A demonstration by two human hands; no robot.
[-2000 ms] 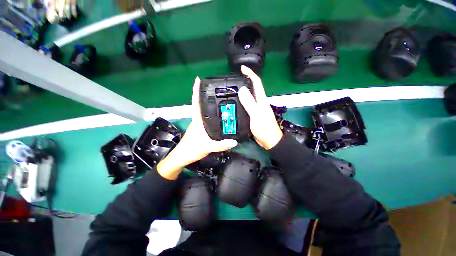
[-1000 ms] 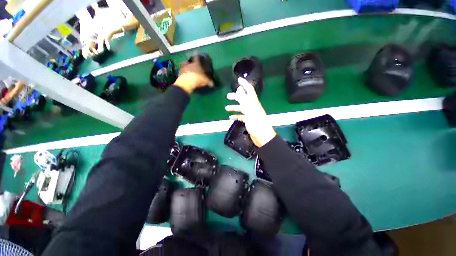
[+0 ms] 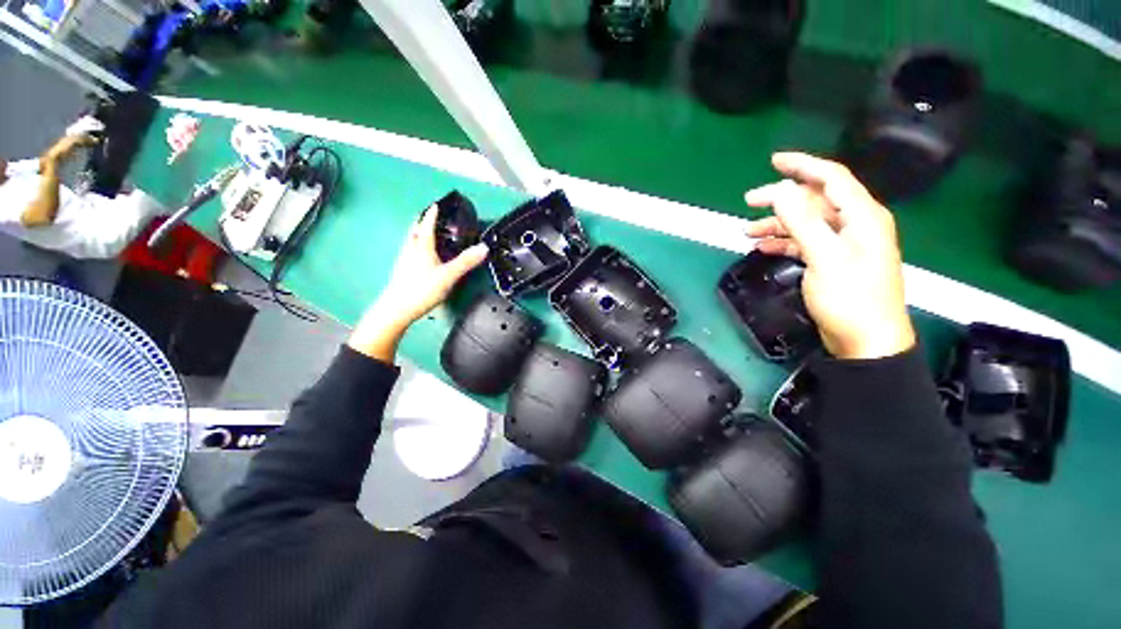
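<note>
My left hand point(image 3: 416, 281) grips a small black rear housing shell point(image 3: 456, 225) at the left end of the loose shells on the green bench. An open shell point(image 3: 536, 243), inside up, lies right beside it, and another open shell point(image 3: 612, 302) lies to its right. Several domed shells point(image 3: 670, 402) lie outside up nearer to me. My right hand point(image 3: 848, 264) is raised, fingers apart and empty, above the bench's white edging, partly over another open shell point(image 3: 770, 304).
Black units point(image 3: 920, 119) stand on the darker green conveyor point(image 3: 566, 135). A grey post point(image 3: 457, 89) crosses the view. A small device with cables point(image 3: 269, 214) is on the bench's left. A fan point(image 3: 86, 442) stands at lower left. Another person's arm point(image 3: 47, 194) shows far left.
The view has swung left. My left hand has left the unit on the conveyor and come back to the bench, taking hold of a shell. My right hand stays raised and open.
</note>
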